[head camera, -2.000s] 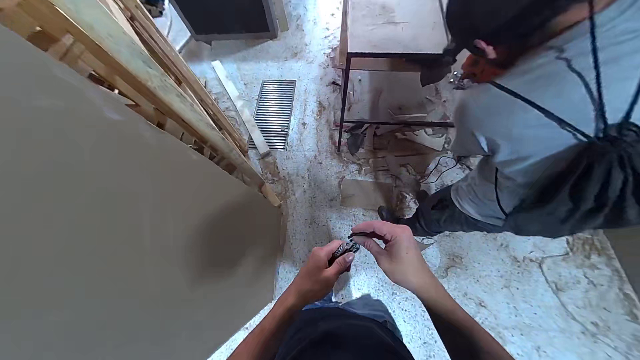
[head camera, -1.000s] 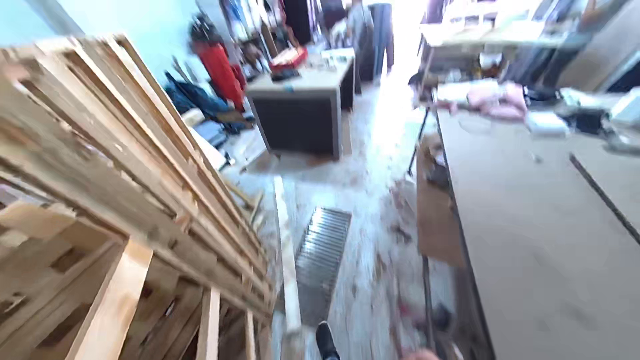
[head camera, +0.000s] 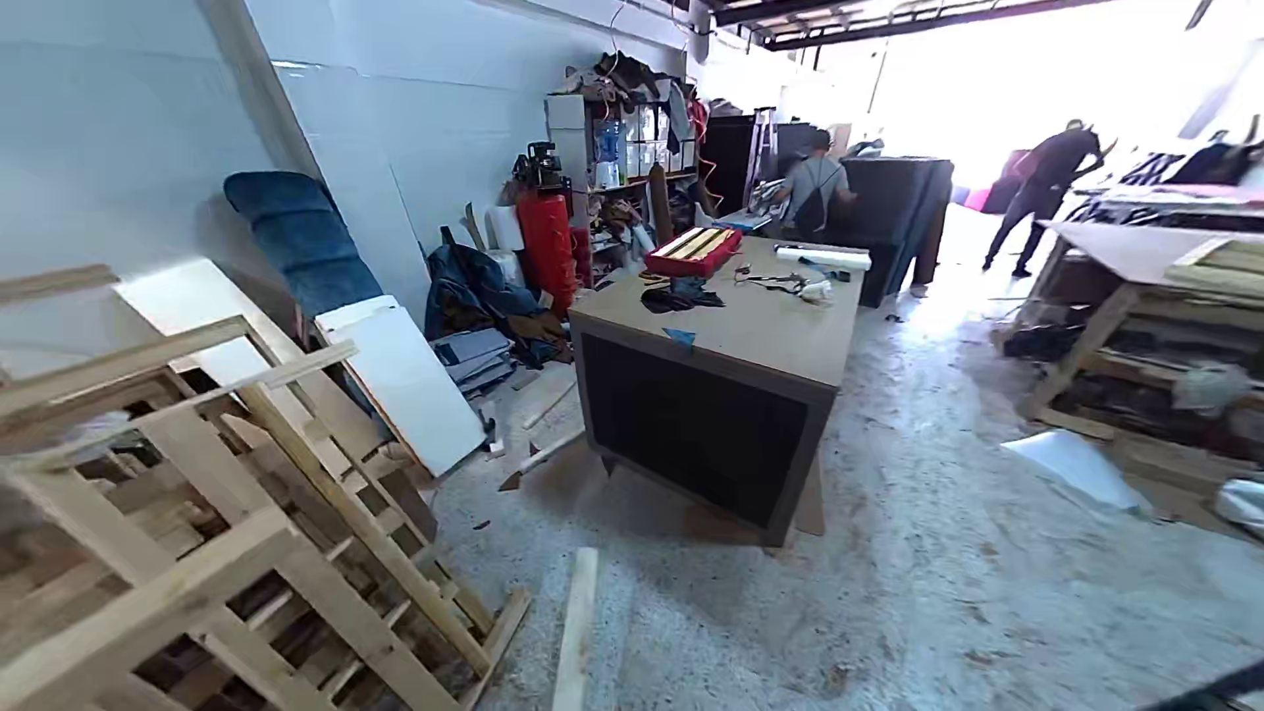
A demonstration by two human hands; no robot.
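Neither my left hand nor my right hand shows in the head view now, so what they hold is hidden. Ahead of me stands a work table (head camera: 750,341) with a dark front panel. On its top lie a red tray with pale strips (head camera: 694,252), a dark cloth (head camera: 681,294), a blue scrap (head camera: 679,337) and a white roll (head camera: 823,258). Wooden frames (head camera: 286,553) lean in a stack at the lower left. A long pale board (head camera: 576,632) lies on the floor near the bottom centre.
White panels (head camera: 400,385) and a blue padded cushion (head camera: 301,237) lean at the left wall. A person (head camera: 815,188) stands beyond the table; another (head camera: 1047,188) bends farther right. A wooden workbench (head camera: 1116,326) stands right. A white sheet (head camera: 1074,469) lies on the floor.
The view has swung up and ahead across the workshop. Two seconds ago both my hands held a small dark object together; now both are out of view.
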